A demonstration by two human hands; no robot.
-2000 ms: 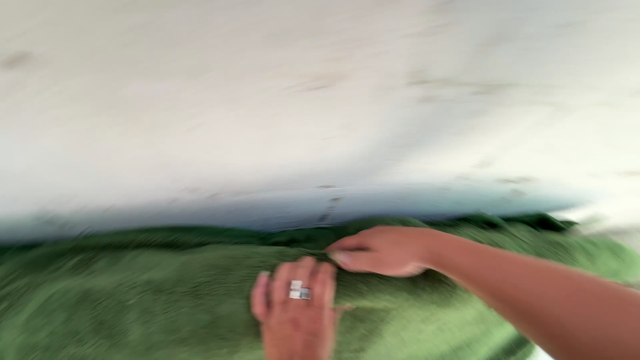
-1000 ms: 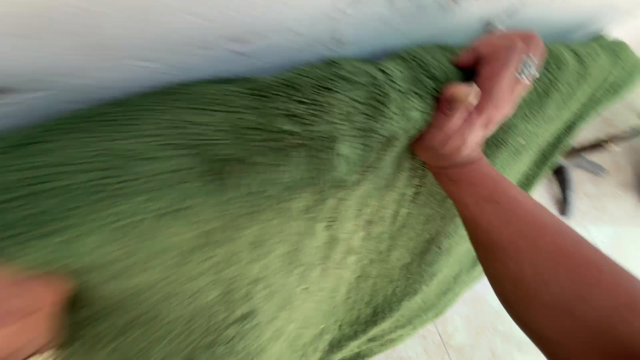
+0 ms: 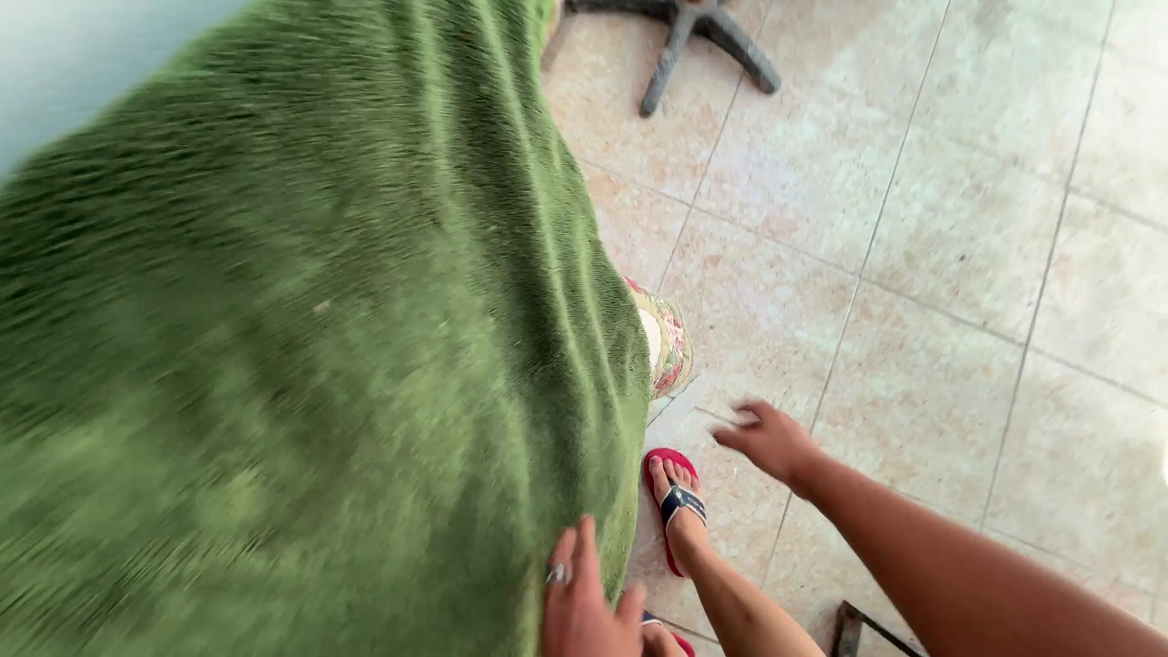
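A plush green blanket [image 3: 365, 347] covers a large surface on the left, with long folds along its right side. At the bottom, my left hand [image 3: 589, 598], with a ring on one finger, rests on the blanket's edge; its fingers are extended and its thumb is apart. My right hand [image 3: 766, 438] is right of the blanket, over the floor, holding nothing, its fingers spread and a little blurred. A piece of floral fabric [image 3: 673, 351] shows from under the blanket's right edge.
A pale wall [image 3: 82, 64] borders the blanket at upper left. The dark star-shaped base of a chair [image 3: 680, 41] stands on the tiled floor [image 3: 958, 255]. My foot in a red flip-flop [image 3: 677, 511] is beside the blanket. A dark metal frame [image 3: 849, 630] shows at the bottom.
A hand that was on the blanket near the wall one second ago is no longer there. My right hand is now off the blanket. The view has swung toward the floor.
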